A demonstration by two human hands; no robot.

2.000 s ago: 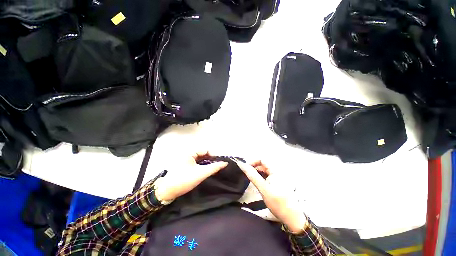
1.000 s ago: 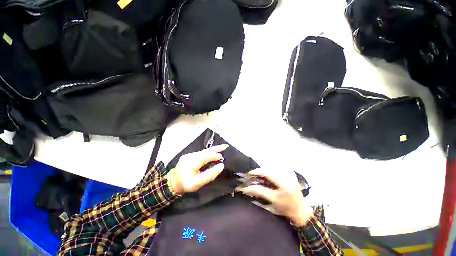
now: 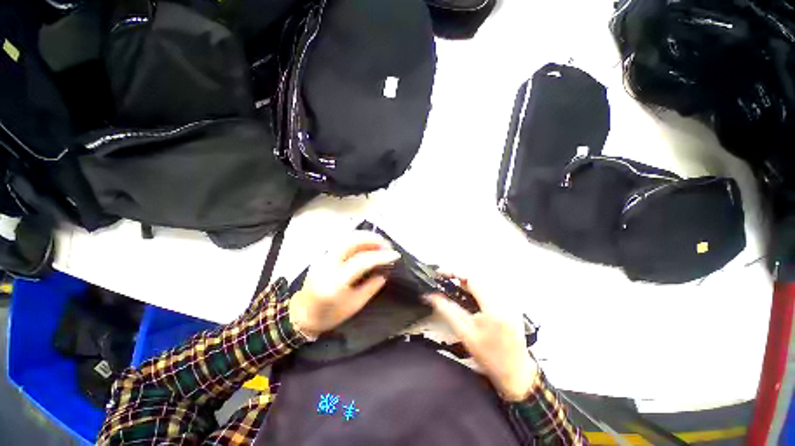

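Observation:
A black fabric pouch (image 3: 377, 315) lies at the table's front edge over my apron, its upper corner pointing away from me. My left hand (image 3: 344, 286) holds its upper left part, fingers bent over the cloth. My right hand (image 3: 484, 335) is at its right edge, thumb and fingers at a dark and silvery strip there. A thin pale line, perhaps thread snips or a zipper, shows between the hands; it is blurred and I cannot tell which.
Black pouches (image 3: 558, 131) lie at right centre on the white table (image 3: 471, 235). A large black oval panel (image 3: 366, 104) and heaped bags (image 3: 187, 187) fill the upper left. Another black pile (image 3: 706, 61) is upper right. A blue bin (image 3: 35, 348) with black pieces stands lower left.
The held piece has turned from a bunched edge between both hands to a pointed corner. My right hand has shifted slightly from its lower place. The view has moved, so the table pieces appear further right.

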